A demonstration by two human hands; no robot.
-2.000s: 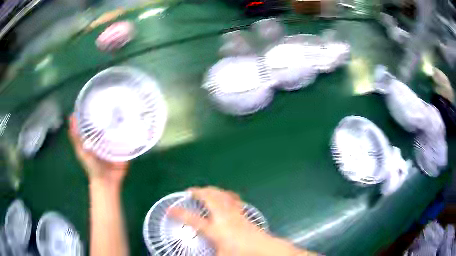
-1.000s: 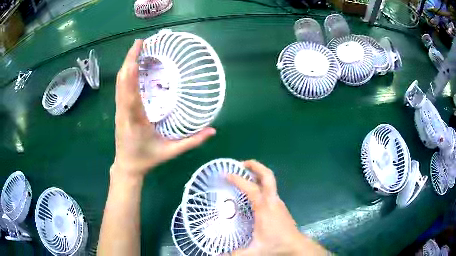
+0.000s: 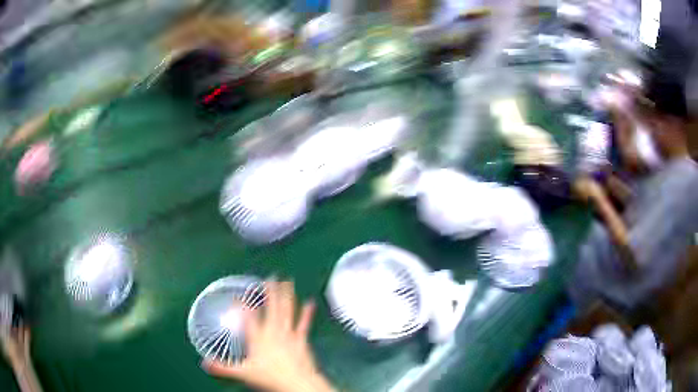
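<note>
The view is blurred. A round white ribbed front grille (image 3: 218, 320) is low in the middle. My right hand (image 3: 272, 337) overlaps its right side, fingers spread, thumb by the lower rim; whether it grips the grille is unclear. A white fan head (image 3: 375, 292) with its clip (image 3: 448, 306) lies just right of that hand, not touched. My left hand (image 3: 17, 344) is small and blurred at the far left edge, beside a pale and dark shape; its hold cannot be made out. A white round ribbed piece (image 3: 99, 273) lies on the green surface between the hands.
White fans lie in one group (image 3: 268, 200) beyond my right hand and another (image 3: 514, 245) to its right. A pink piece (image 3: 36, 164) is far left. A black unit with a red light (image 3: 216, 96) stands behind. A person (image 3: 643, 222) is at right, above white parts (image 3: 570, 364).
The view has turned right, so the bench things appear further left. My left hand has gone from the middle to the left edge. My right hand's fingers are more spread, and one grille shows beside it.
</note>
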